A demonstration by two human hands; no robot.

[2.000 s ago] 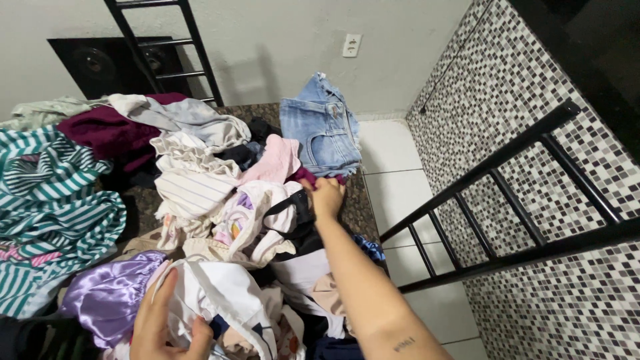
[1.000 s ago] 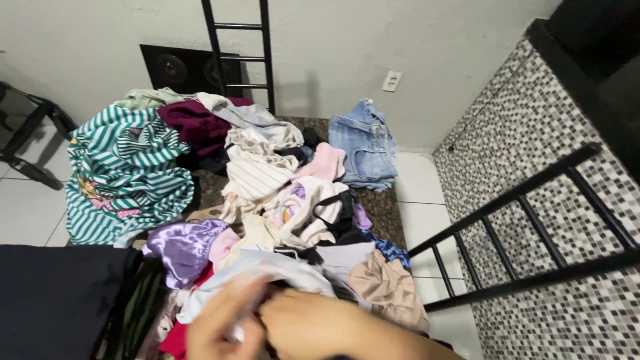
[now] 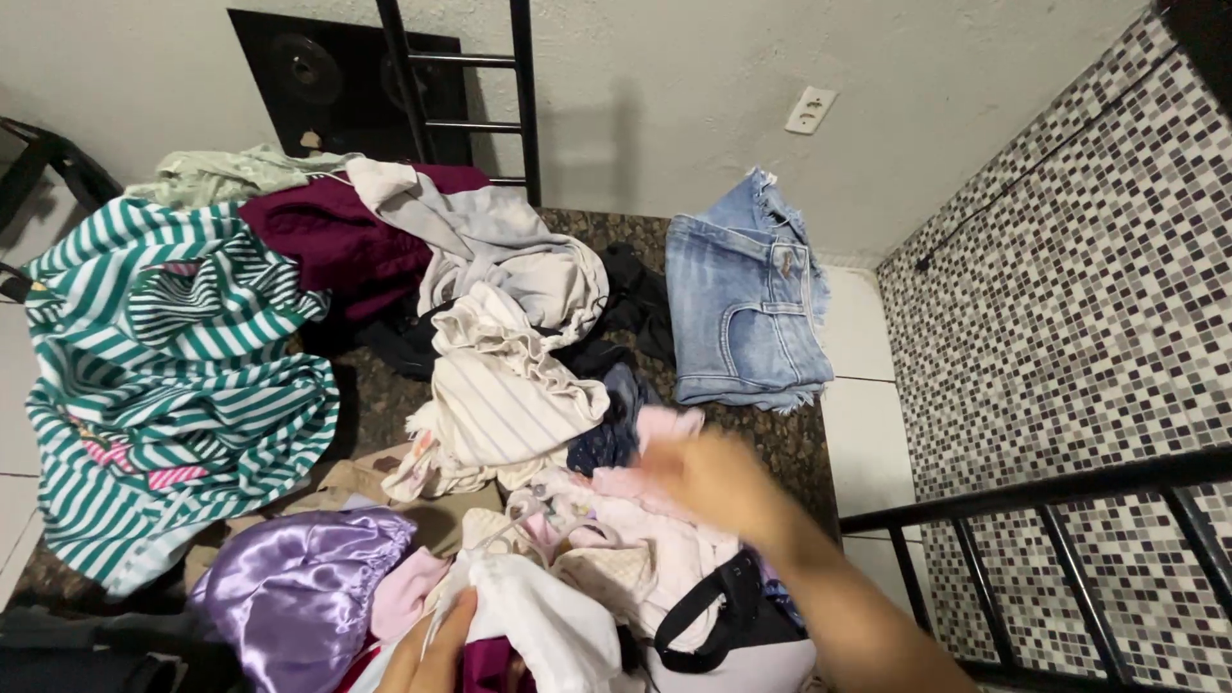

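Note:
Near the bottom centre my left hand (image 3: 438, 640) has its fingers closed on a white cloth garment (image 3: 544, 616), with part of it out of frame. My right hand (image 3: 707, 476) is blurred over a pale pink garment (image 3: 630, 486) in the pile; whether it grips the cloth is unclear. Left of my left hand lies a purple satin piece (image 3: 298, 597). A black strap (image 3: 707, 616) sits below my right hand. Beyond the hands are a cream striped garment (image 3: 510, 404), a grey garment (image 3: 525, 255), a maroon garment (image 3: 337, 241) and folded denim shorts (image 3: 746, 308).
A green-and-white striped garment (image 3: 173, 385) covers the left of the granite surface (image 3: 789, 443). Dark cloth (image 3: 87, 654) lies at the lower left. A black metal ladder-like frame (image 3: 1068, 491) stands right, another black frame (image 3: 472, 125) at the back, before a wall with an outlet (image 3: 810, 110).
My hands, together at the bottom a second ago, are now apart, the right one farther out over the pile. The white garment is in my left hand. The view has moved closer.

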